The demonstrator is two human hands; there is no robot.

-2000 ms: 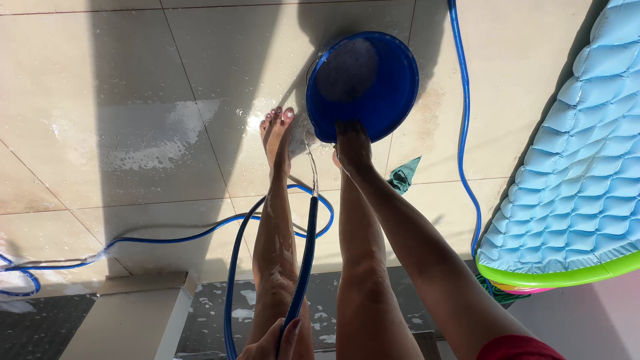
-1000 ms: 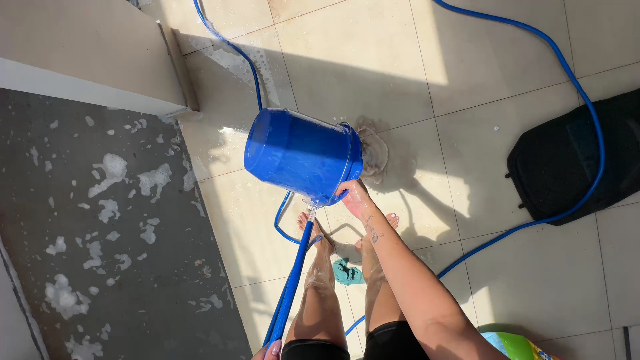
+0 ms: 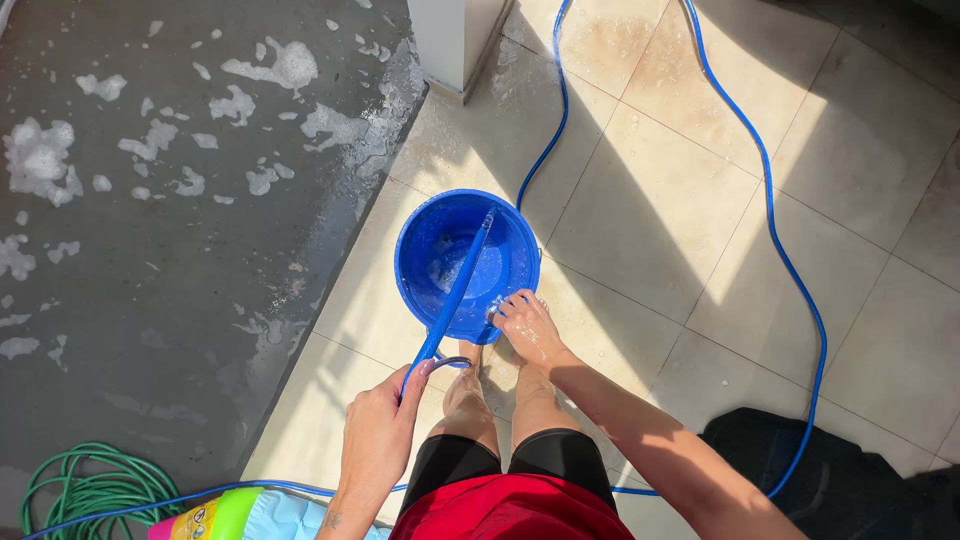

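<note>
A blue plastic bucket [image 3: 467, 266] is in front of my legs, its open top toward me, with some foamy water inside. My left hand [image 3: 381, 431] grips a blue garden hose [image 3: 451, 300] near its end, and water comes from the tip over the bucket's mouth. A thin dark loop, perhaps the bucket's handle, shows beside my left thumb. Wet and partly foamy, my right hand [image 3: 523, 322] is closed on the near right rim of the bucket; its fingertips are partly hidden by the splash.
The blue hose runs across the beige floor tiles [image 3: 637, 202]. Foam patches lie on the grey floor [image 3: 225, 300] at left. A coiled green hose [image 3: 97, 487] and an inflatable pool [image 3: 277, 517] sit bottom left, a black object [image 3: 840, 480] bottom right, a wall corner [image 3: 450, 45] at top.
The bucket was tipped on its side a second ago and now has its mouth facing up. The hose tip, then beside the bucket, now points into it.
</note>
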